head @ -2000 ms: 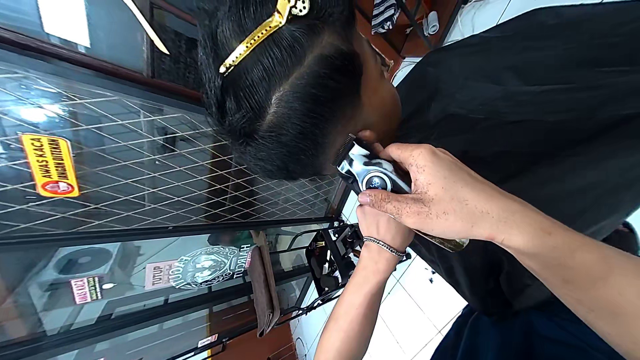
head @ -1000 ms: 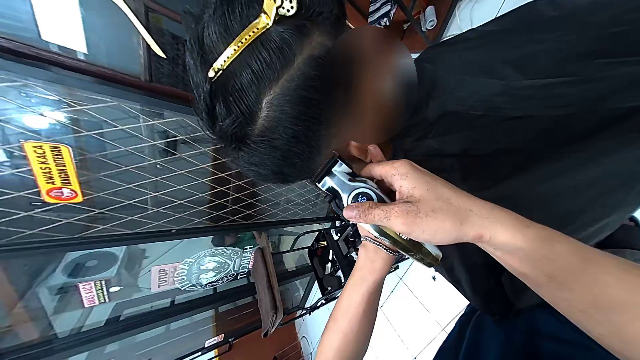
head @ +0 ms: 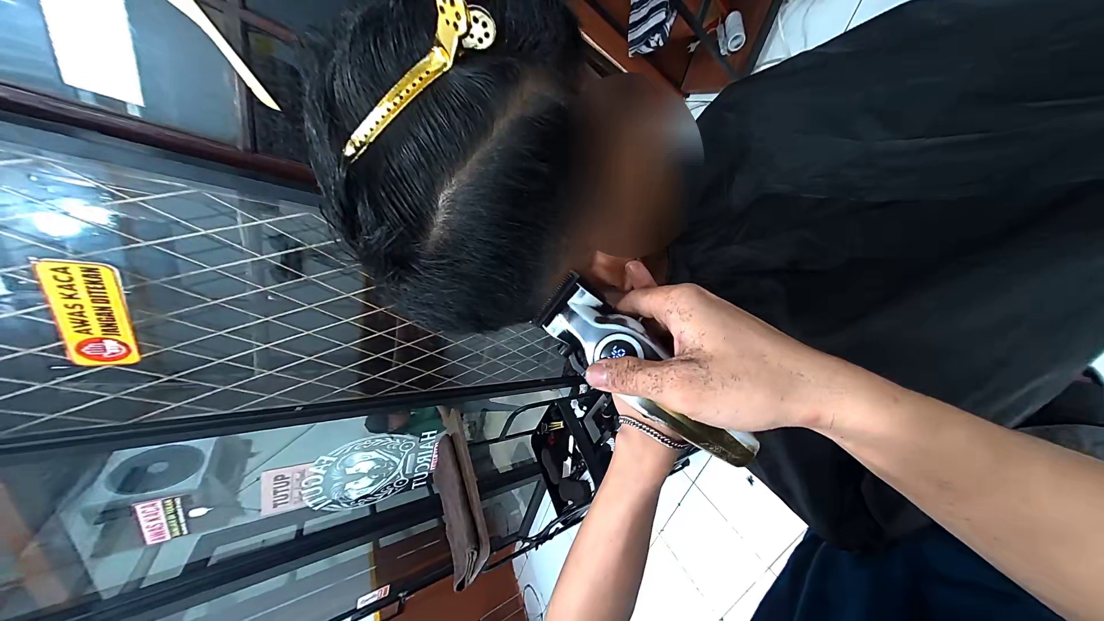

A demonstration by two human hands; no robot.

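Observation:
A chrome-and-gold hair clipper [head: 634, 362] is in my right hand [head: 733, 362], the thumb across its body near a lit round display. Its toothed blade lies against the short dark hair [head: 517, 259] beside the ear [head: 609, 266] of a seated person. My left hand [head: 630, 410] is behind the clipper, mostly hidden; its wrist wears a chain bracelet [head: 654, 432]. A fingertip shows by the ear; I cannot tell whose hand it belongs to. A gold sectioning clip [head: 401, 99] holds the longer top hair. A black barber's cape [head: 906, 190] covers the person's body.
The view lies sideways. Glass panels with a diamond-patterned lattice [head: 198, 285] and a yellow warning sticker [head: 88, 312] stand at left. A dark rack [head: 565, 470] with small items is behind my left wrist, beside a hanging brown cloth [head: 461, 509]. White floor tiles [head: 716, 517] show below.
The clipper in my right hand has shifted slightly left in view since two seconds ago. More of the ear shows beside its blade. Both hands remain close together.

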